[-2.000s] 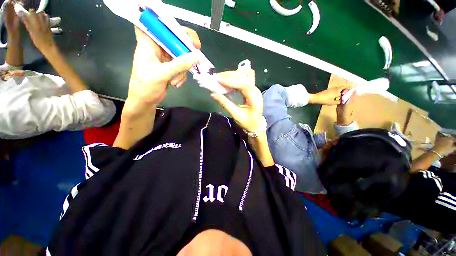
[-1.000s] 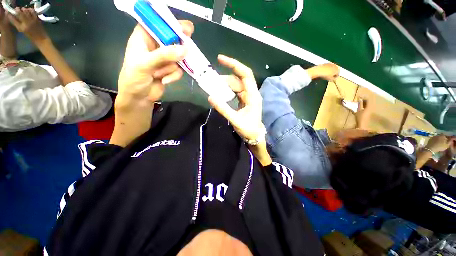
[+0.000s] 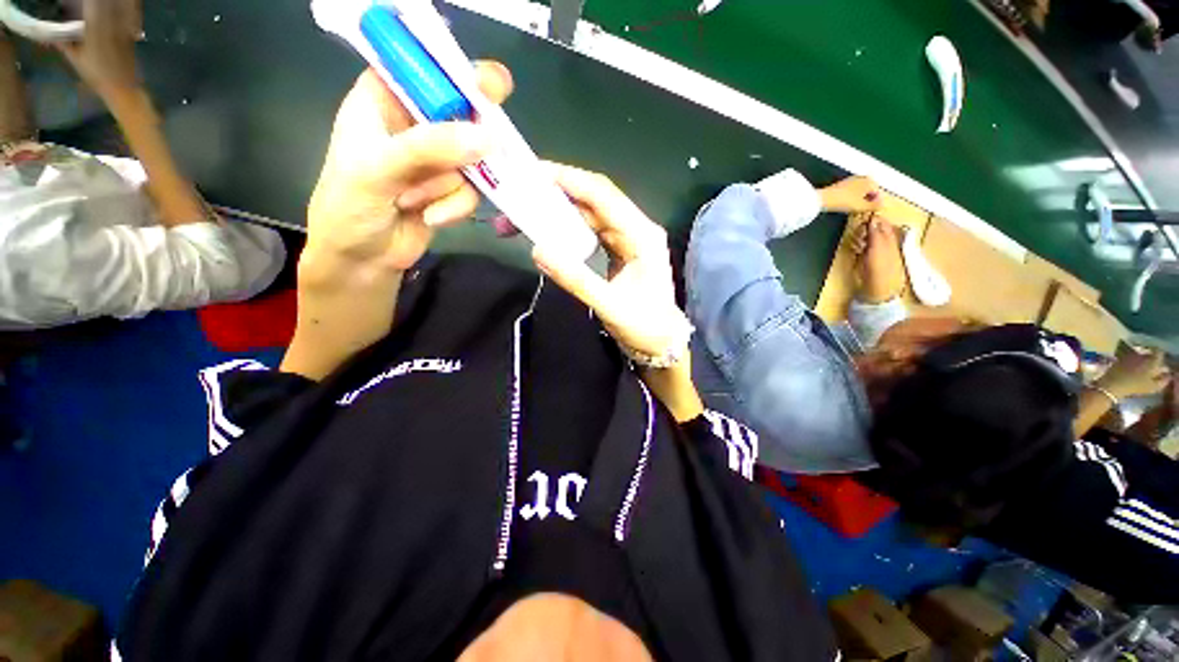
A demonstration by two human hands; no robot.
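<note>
A white curved housing (image 3: 524, 175) is held up in front of my chest, slanting from upper left to lower right. A bright blue battery cell (image 3: 416, 65) lies in its upper, wider part, and a thin red wire (image 3: 485, 171) shows beside the cell's lower end. My left hand (image 3: 388, 188) grips the housing around the cell, with the thumb across its front. My right hand (image 3: 614, 259) holds the lower end between thumb and fingers. The inside of the lower part is hard to make out in the glare.
A dark green bench edge (image 3: 259, 110) lies beyond my hands, then a white rail (image 3: 705, 97) and a green belt with a white housing (image 3: 946, 84). Workers sit at both sides; the right neighbour's denim sleeve (image 3: 763, 330) is near my right hand. Tan cardboard (image 3: 963, 246) lies beyond.
My right hand has closed in on the housing's lower end, where a small white piece and connector details showed before. Housings on the belt have shifted. The right neighbour's arms have moved.
</note>
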